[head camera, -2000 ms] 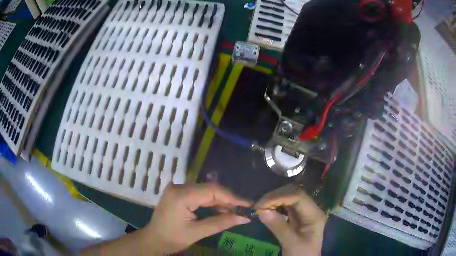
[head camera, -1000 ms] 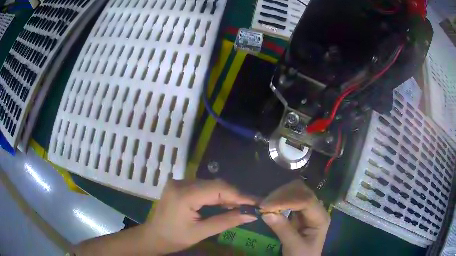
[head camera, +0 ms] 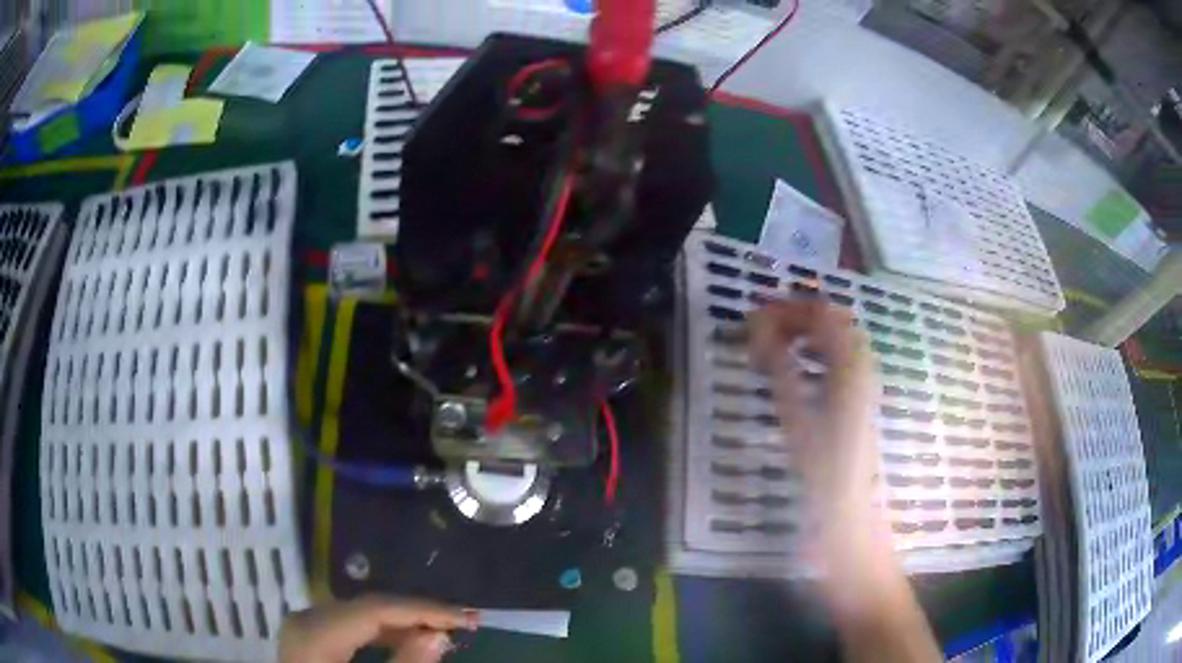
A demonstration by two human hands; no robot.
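Note:
My left hand (head camera: 370,631) is at the bottom edge, partly cut off. Its fingertips meet the left end of a small white strip (head camera: 525,623) in front of the fixture; whether they grip it or a small module is unclear. My right hand (head camera: 817,363) is blurred, over the upper part of the right parts tray (head camera: 677,525); whether its fingers hold anything cannot be told. That tray has rows of dark-filled slots. The black test fixture (head camera: 447,168) stands at centre, with its pressure head (head camera: 519,430) above a shiny round seat (head camera: 499,495) with a white centre.
A white tray with pale slots (head camera: 292,453) lies left, and a dark-filled tray (head camera: 29,279) shows at the far left edge. More trays (head camera: 1050,292) are at far right. A silvery box (head camera: 358,268) sits left of the fixture. A blue bin (head camera: 123,84) and yellow slips are upper left.
The view has swung right. My hands, together at a small dark part before, are now apart: the right has moved over the right tray, the left stays at the front. The white strip now shows.

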